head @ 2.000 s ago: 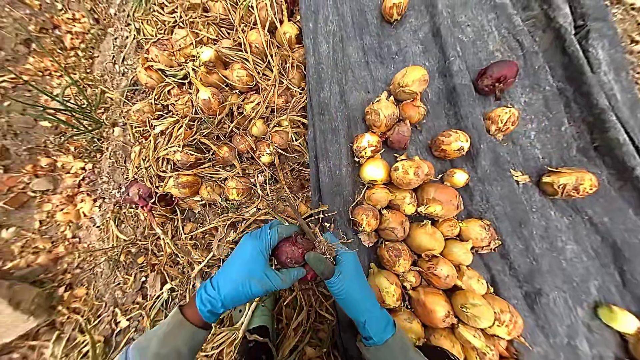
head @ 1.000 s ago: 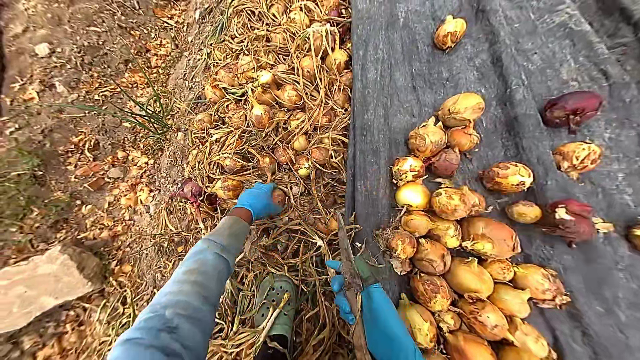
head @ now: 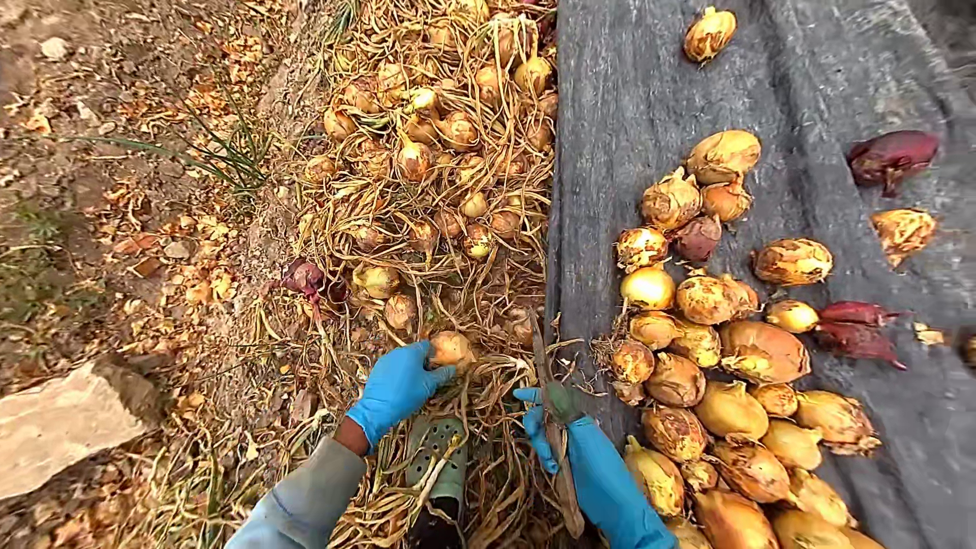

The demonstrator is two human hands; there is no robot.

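My left hand [head: 400, 389], in a blue glove, has its fingers around a yellow onion [head: 451, 350] just above the dry stalks. My right hand [head: 555, 419], also blue-gloved with a darker thumb covering, grips a long, narrow, dirt-covered tool [head: 563, 465]; its exact kind cannot be told. To the right, trimmed yellow onions [head: 730, 409] lie heaped on a dark fabric sheet [head: 625, 91]. Red onions [head: 892, 158] rest farther right on the same sheet. Onions with dry tops [head: 415, 160] cover the ground ahead, and a red onion [head: 303, 277] lies at their left edge.
Below my left hand is a green clog [head: 438, 457] on a foot among dry stalks. A flat pale stone [head: 61, 427] lies at the lower left. Leaf litter and bare soil [head: 175, 244] spread along the left side, with a green grassy tuft [head: 236, 156].
The red onion held two seconds ago has left my hands, and a red one with a split shape now lies beside the heap. My left hand has moved away from my right and holds a yellow onion.
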